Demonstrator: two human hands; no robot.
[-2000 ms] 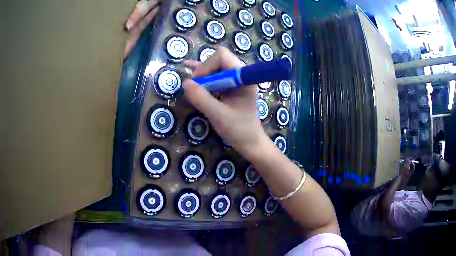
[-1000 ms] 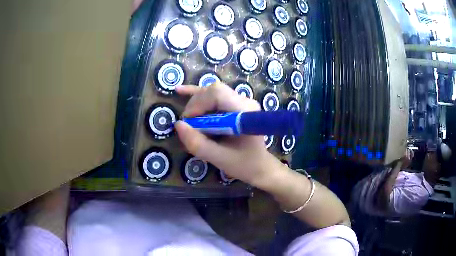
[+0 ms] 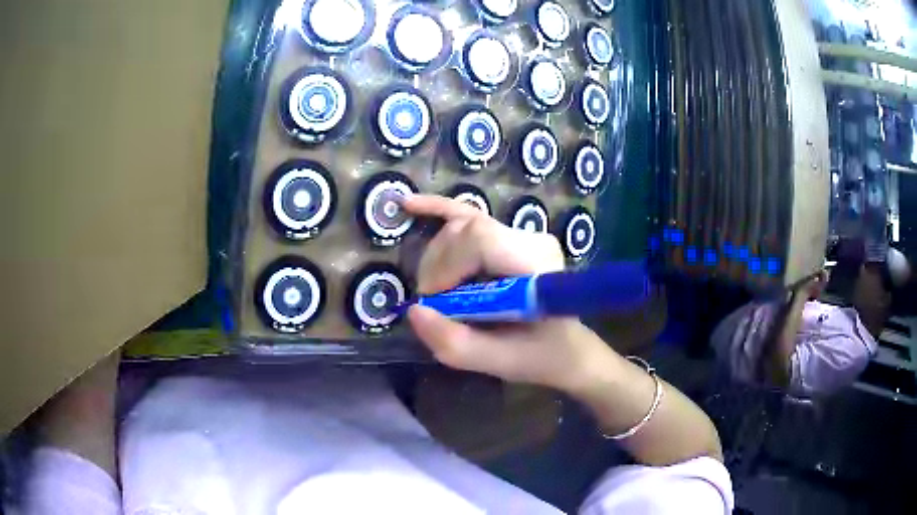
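Observation:
My right hand (image 3: 493,282) holds a blue marker pen (image 3: 533,298), its dark nib at the right rim of a round part (image 3: 379,299) in the row nearest me. Its extended index finger is at the round part (image 3: 389,208) just above. The round parts have black rims and silver-white rings; several higher up look plain white from glare. They sit in rows in a clear plastic tray (image 3: 263,241). My left hand is not in view; only my left forearm shows at the lower left, running under the cardboard.
A large brown cardboard sheet (image 3: 101,191) covers the left side. A stack of filled trays (image 3: 729,131) stands to the right, with blue marks (image 3: 719,253) on its lower edge. A person in pale pink (image 3: 830,337) is at the far right.
My right hand and the pen have moved down the tray to the nearest row, second column. The tray sits higher and further left in view. The left hand's fingers, seen earlier at the top, are gone.

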